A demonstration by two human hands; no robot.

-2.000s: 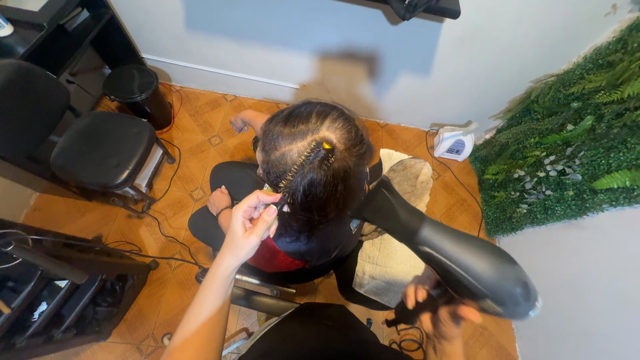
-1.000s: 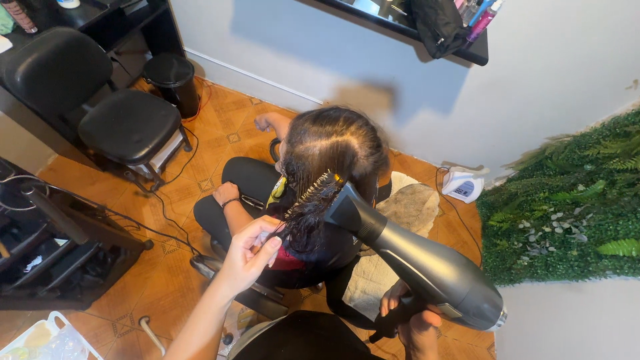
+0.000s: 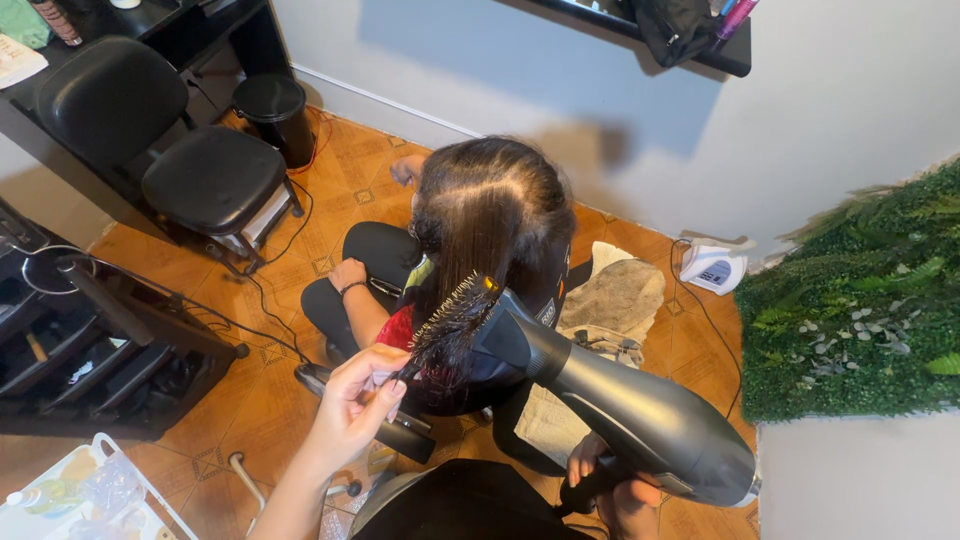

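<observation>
A person with long dark hair (image 3: 480, 217), parted across the crown, sits in a chair with their back to me. My left hand (image 3: 364, 405) grips the handle of a round hairbrush (image 3: 454, 319), its bristles in the lower lengths of the hair. My right hand (image 3: 626, 499) holds the handle of a black hair dryer (image 3: 645, 412). The dryer's flat nozzle (image 3: 510, 334) points at the hair, close beside the brush's tip. Part of my right hand is hidden behind the dryer.
A black chair (image 3: 214, 180) and a lidded bin (image 3: 274, 112) stand at upper left. A black trolley (image 3: 97, 352) and a white tray (image 3: 142, 487) are at left. Cables cross the tiled floor (image 3: 247, 375). A white device (image 3: 712, 268) stands by the green plant wall (image 3: 847, 315).
The brush has moved down the hair from the crown to the lower lengths, and the dryer nozzle has moved down beside it. The view has shifted.
</observation>
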